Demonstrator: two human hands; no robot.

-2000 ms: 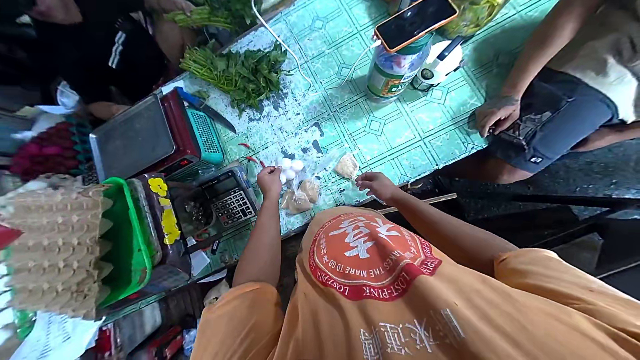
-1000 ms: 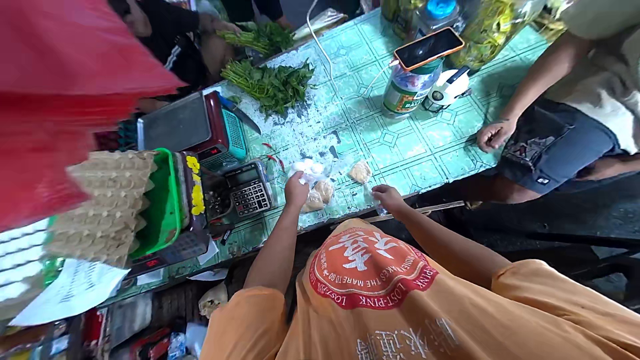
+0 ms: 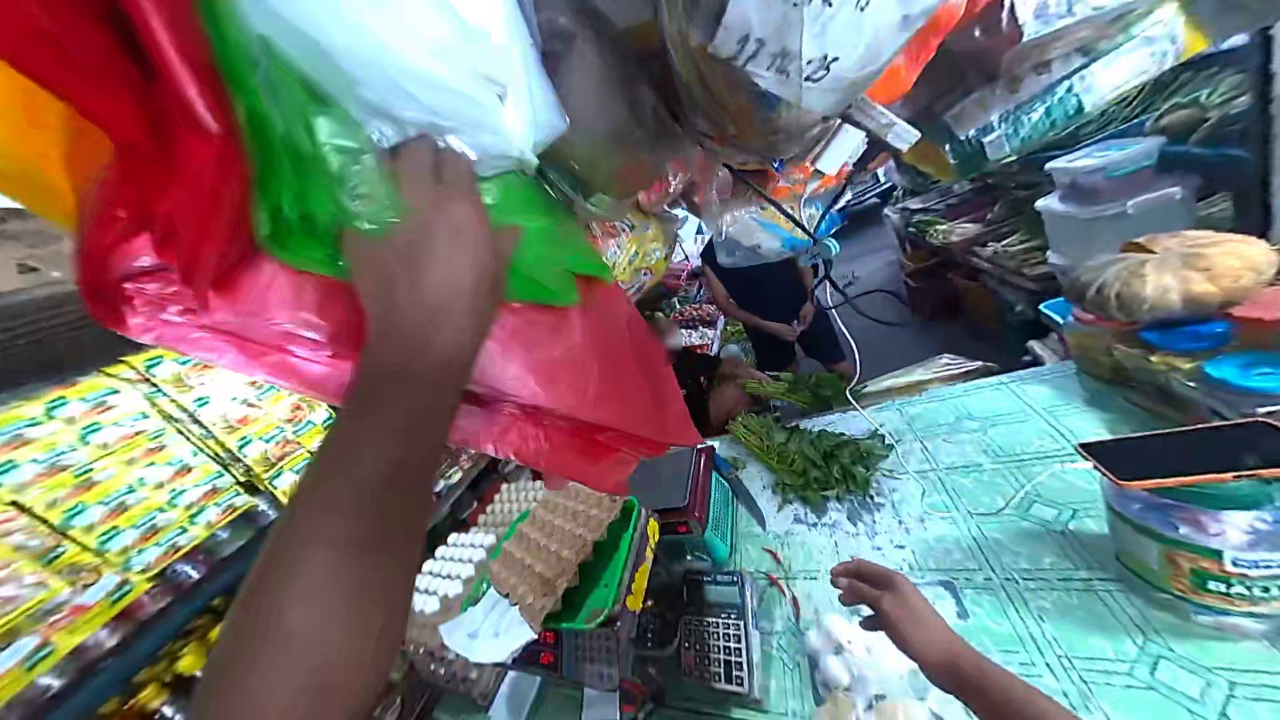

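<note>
My left hand (image 3: 430, 230) is raised into a hanging bunch of plastic bags; its fingers reach up among a white bag (image 3: 420, 70), a green bag (image 3: 290, 160) and a red bag (image 3: 590, 370), and their tips are hidden. Low over the table, my right hand (image 3: 890, 610) has its fingers apart and holds nothing. Just below and beside it lie clear plastic bags with white round items (image 3: 840, 650) in them. A calculator (image 3: 715, 635) and small red chillies (image 3: 780, 580) lie to their left.
Leafy greens (image 3: 810, 455), a knife (image 3: 745, 495) and a scale (image 3: 675, 490) stand on the tiled-pattern table (image 3: 1030, 440). Egg trays (image 3: 555, 545) are at lower left, a phone (image 3: 1190, 452) on a jar (image 3: 1190, 550) at right. A person (image 3: 770, 300) stands beyond.
My left hand has left the small bags on the table and gone up to the hanging plastic bags. My right hand is now over the white items. The view has swung up and left.
</note>
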